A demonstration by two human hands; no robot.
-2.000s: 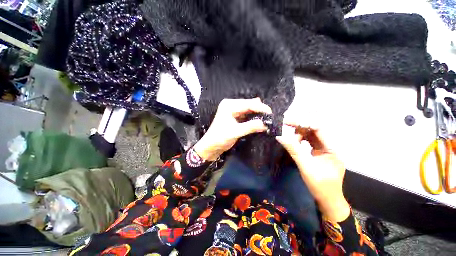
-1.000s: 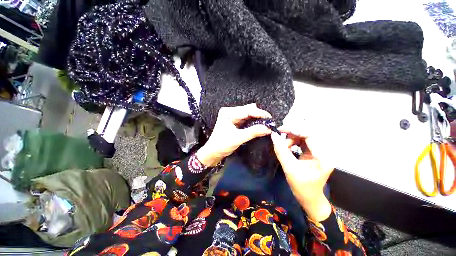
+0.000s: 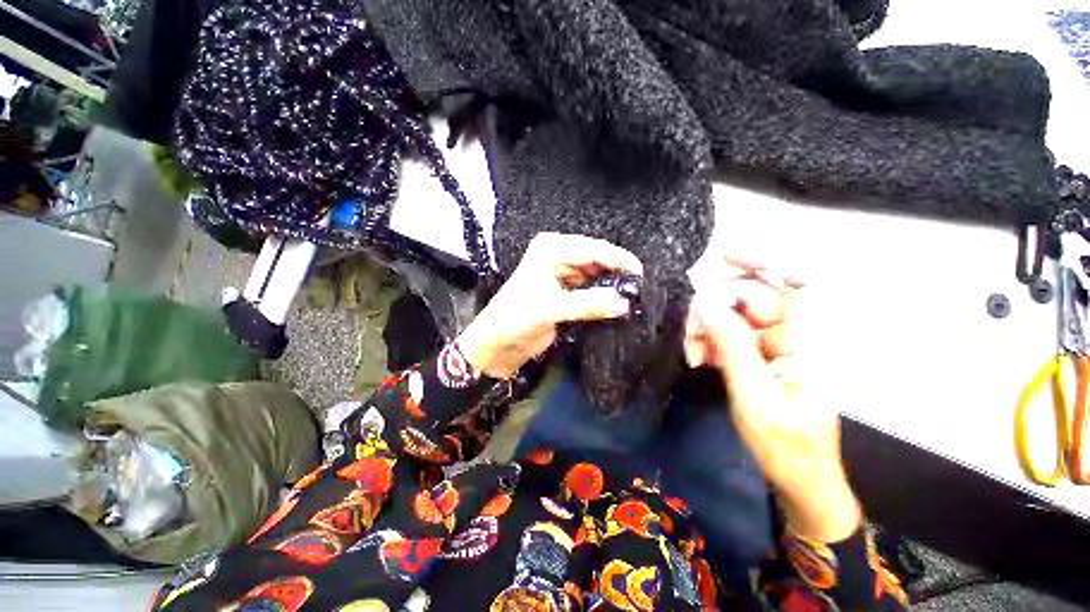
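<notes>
The dark charcoal fuzzy garment (image 3: 598, 155) hangs over the table edge down to my lap. My left hand (image 3: 553, 299) pinches the garment edge with the beaded trim (image 3: 619, 286) between thumb and fingers. The trim runs up to a black-and-white speckled trim bundle (image 3: 287, 120) at the upper left. My right hand (image 3: 759, 347) is just right of the garment edge, apart from it, with thumb and fingertips close together. It is overexposed against the white table, and I cannot see a needle or thread.
On the white table (image 3: 861, 287) at right lie scissors with orange-yellow handles (image 3: 1042, 421), small dark buttons (image 3: 997, 306) and a garment sleeve (image 3: 908, 132). Green (image 3: 144, 359) and olive (image 3: 239, 460) bags stand on the floor at left. The table's dark front edge is beside my right forearm.
My right hand has moved off the garment edge, to the right and slightly up. My left hand still pinches the trim. The view has shifted slightly.
</notes>
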